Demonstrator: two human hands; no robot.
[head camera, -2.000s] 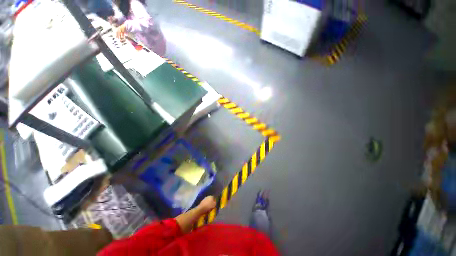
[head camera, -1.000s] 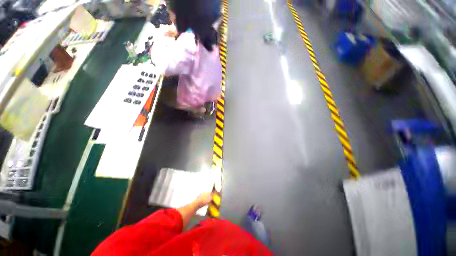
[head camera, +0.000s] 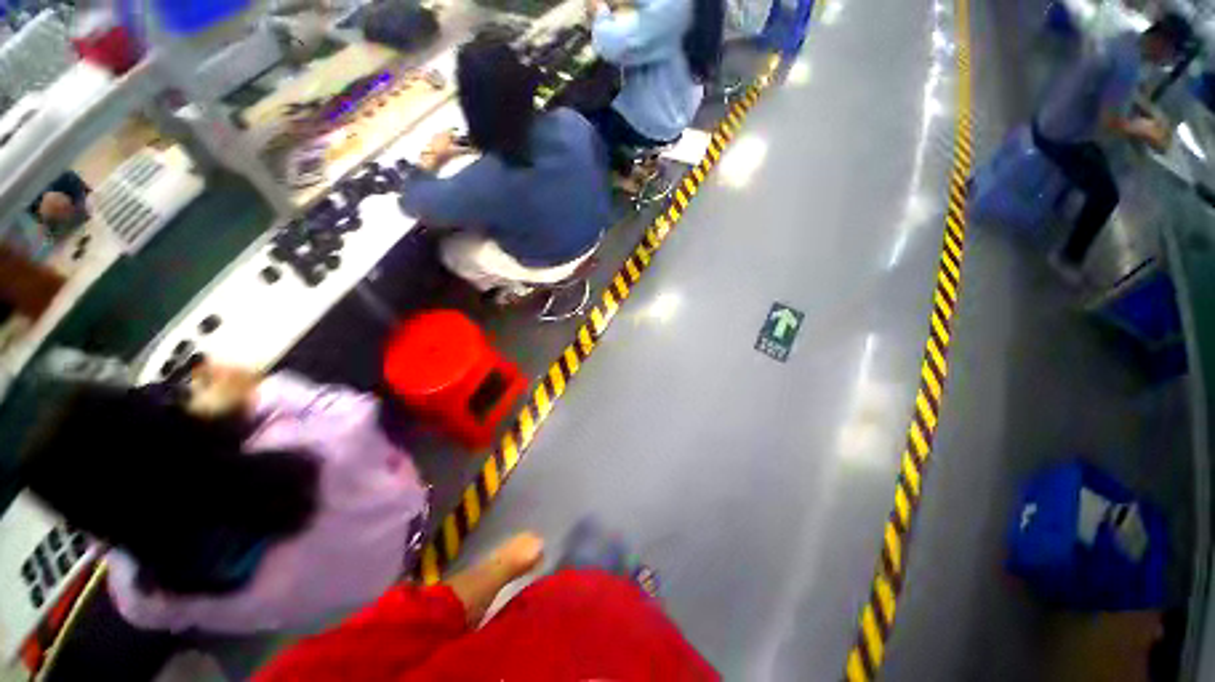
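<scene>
My left hand (head camera: 506, 560) shows at the bottom centre, below a red sleeve cuff, over the grey floor by the yellow-black line. It is small and blurred. No object shows in it, but its fingers cannot be made out clearly. My right hand is not in view. Nearest in front of me is the grey aisle floor (head camera: 720, 440) with a green arrow sign (head camera: 780, 329) on it. A blurred shoe tip shows beside the hand.
Yellow-black lines (head camera: 573, 356) edge the aisle. On the left, seated people work at a white bench (head camera: 253, 320) holding small dark parts. A red stool (head camera: 446, 373) stands beside them. On the right are a blue bin (head camera: 1086, 540), a carton and another person.
The view has moved forward along the aisle and turned. The green bench end has left the view; the red stool, arrow sign and more seated people have come in. My left hand stays low.
</scene>
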